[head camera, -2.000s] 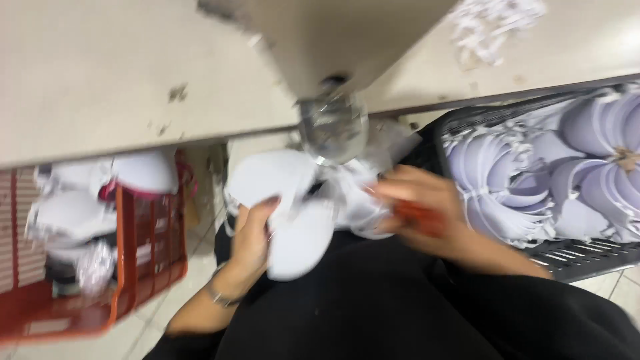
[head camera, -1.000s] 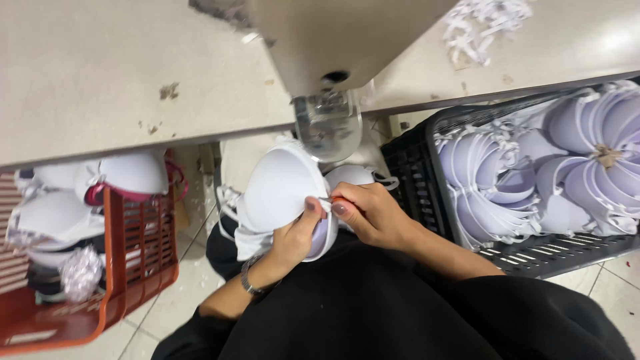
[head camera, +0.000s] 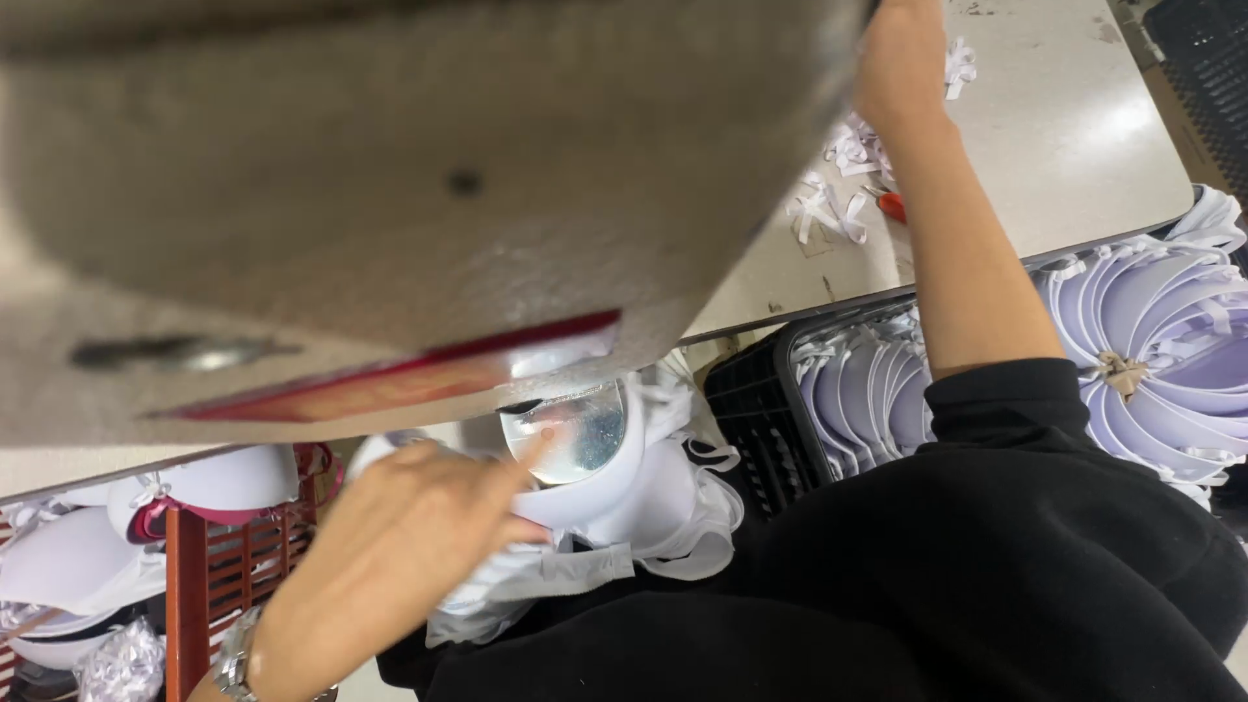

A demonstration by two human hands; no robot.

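Observation:
My left hand [head camera: 439, 526], with a metal-banded watch [head camera: 237, 653] on its wrist, reaches toward a white molded bra [head camera: 673, 492] below the sewing machine's head [head camera: 409, 195]. Its fingers are at the bra cup, by a clear plastic guard [head camera: 575, 429]; whether they grip the fabric cannot be told. My right hand [head camera: 902, 58] is stretched over the table [head camera: 1053, 146], its fingers hidden behind the machine. Beside that forearm lie white ribbon bows [head camera: 829, 207] and a small tool with an orange-red handle [head camera: 890, 206].
A black plastic crate [head camera: 760, 419] with stacked lilac-white bras [head camera: 1150, 361] stands under the table edge at right. At lower left a red plastic crate [head camera: 185, 595] holds more bras [head camera: 78, 561] and a clear bag [head camera: 122, 663]. Another dark crate [head camera: 1204, 78] is at the upper right.
My right hand has left the bra and moved up over the table. The red-handled tool, in my right hand earlier, lies on the table. The view has moved closer to the machine head.

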